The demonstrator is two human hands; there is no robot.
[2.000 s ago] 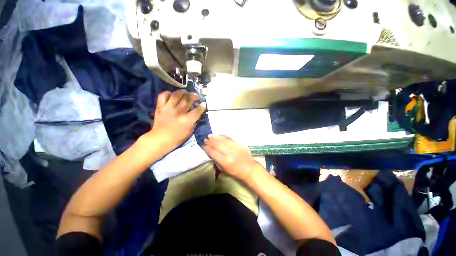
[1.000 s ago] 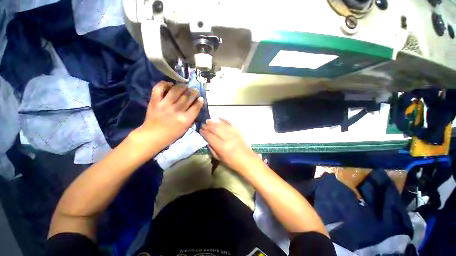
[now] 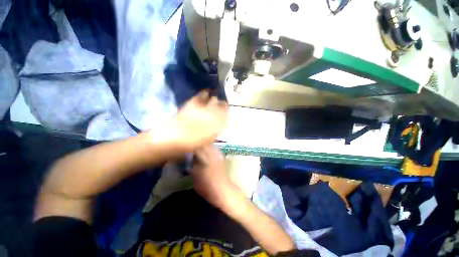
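The garment piece, navy with a pale grey-blue side (image 3: 146,65), lies left of the sewing machine (image 3: 302,55). Its pale side faces up, with navy folds near the needle area (image 3: 239,78). My left hand (image 3: 199,120) is blurred, its fingers curled on the navy folds just below and left of the needle area. My right hand (image 3: 209,173) is blurred and lower, in front of the table's edge, just below my left wrist. A small dark thing shows beside its fingers; its grip is unclear. The presser foot is hard to make out.
A black flat pad (image 3: 318,123) lies on the white, green-edged table (image 3: 256,123). More pale and navy cloth (image 3: 75,93) lies at the left. A navy and grey bundle (image 3: 327,213) is at lower right by a brown surface. A yellow-orange item (image 3: 422,166) is at far right.
The cloth's pale side has come up left of the machine, and no cloth strip shows below the needle now. My right hand has moved down and left. The view has shifted, placing the machine further right.
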